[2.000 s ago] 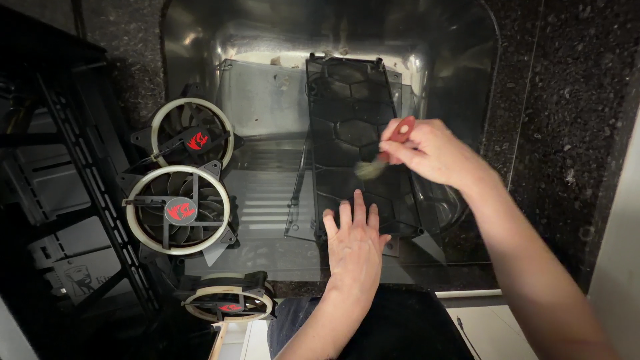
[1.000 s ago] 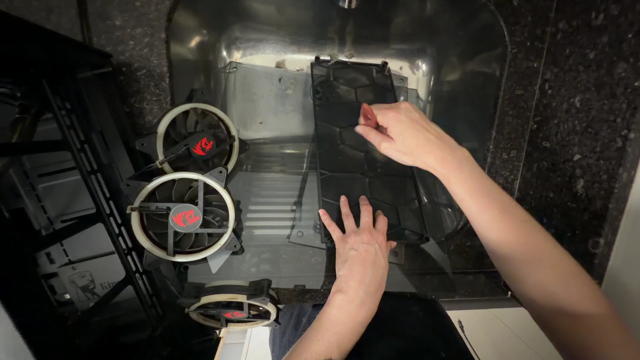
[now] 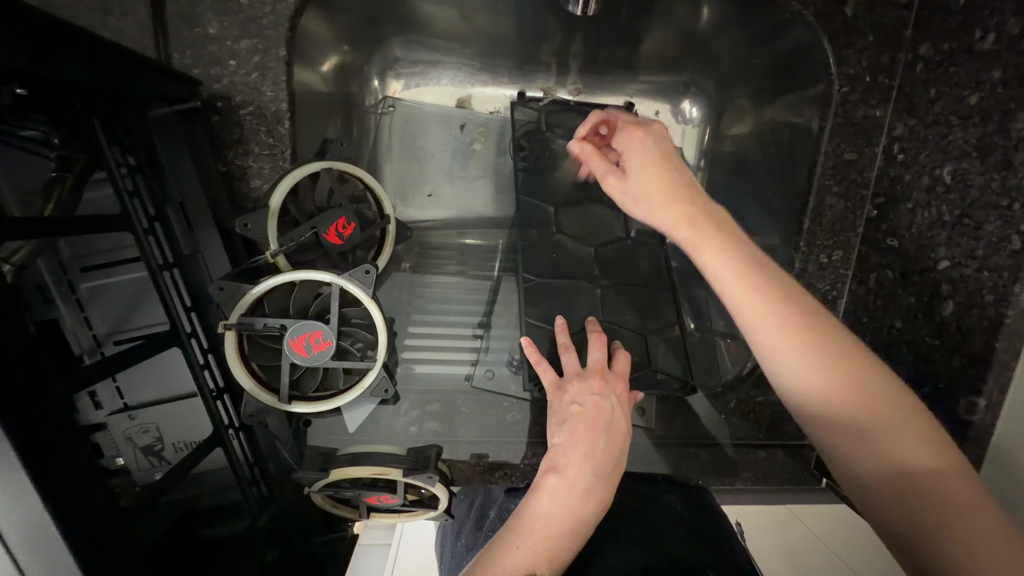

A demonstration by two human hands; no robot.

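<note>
A black computer-case panel with a hexagon pattern (image 3: 592,256) lies over a stainless steel sink. My left hand (image 3: 588,392) rests with spread fingers on its near end. Above the panel's far end, my right hand (image 3: 628,160) grips a small brush with a reddish handle; the brush is blurred and mostly hidden by the fingers. Beneath and left of the panel lie a clear panel (image 3: 444,168) and a grey sheet with slots (image 3: 440,320).
Three case fans with pale rings stand at the left: one upper (image 3: 332,216), one middle (image 3: 308,340), one on edge (image 3: 380,484). An open black computer case (image 3: 160,304) fills the far left. Dark speckled countertop (image 3: 936,200) borders the steel sink (image 3: 736,104).
My right hand has moved with the brush from the middle of the hexagon panel to its far end. My left hand stays on the near end.
</note>
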